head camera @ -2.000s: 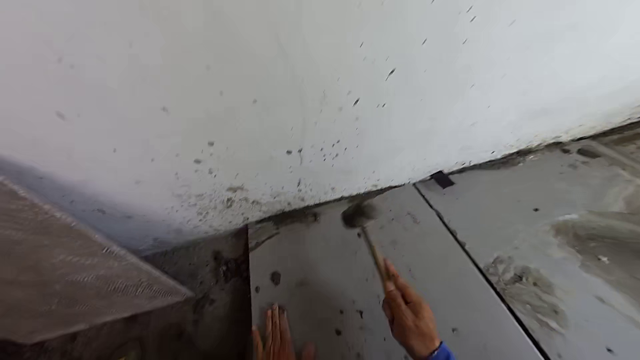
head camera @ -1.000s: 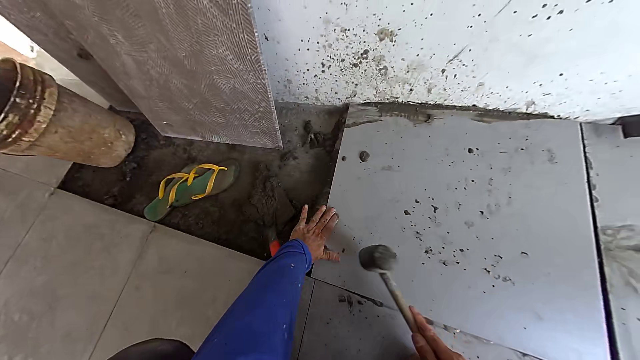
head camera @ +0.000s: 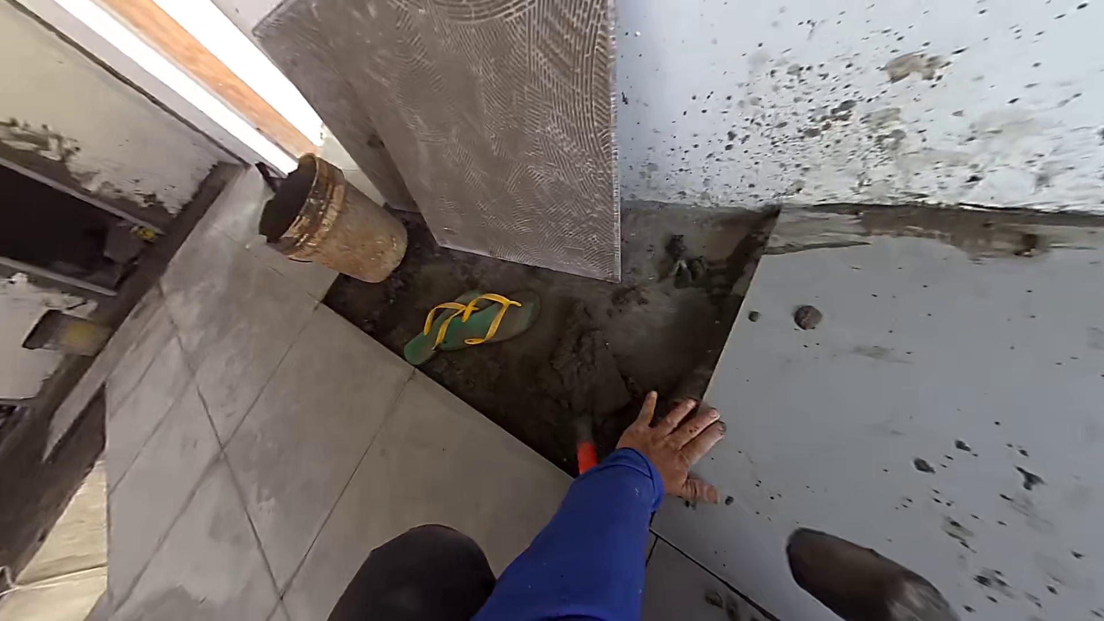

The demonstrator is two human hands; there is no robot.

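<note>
My left hand (head camera: 677, 444), in a blue sleeve, lies with fingers spread on the left edge of a large grey floor tile (head camera: 871, 379) spotted with mortar. My right hand is out of view. At the bottom right a dark rounded object (head camera: 867, 576), probably the head of the mallet, is over the tile; its handle does not show. Just left of my left hand, a trowel with an orange-red handle (head camera: 586, 455) rests in wet mortar (head camera: 595, 371), its blade partly coated.
Green flip-flops with yellow straps (head camera: 470, 323) lie on the mortar bed. A dirty bucket (head camera: 341, 220) leans at the upper left. Behind, large tiles with combed backs (head camera: 509, 129) stand near the spattered white wall (head camera: 742, 103). Laid tiles (head camera: 345, 431) extend along the left.
The view has swung left, bringing in more of the bucket and laid floor. My right hand, holding the mallet handle one second ago, has left view. My left hand remains at the tile's edge.
</note>
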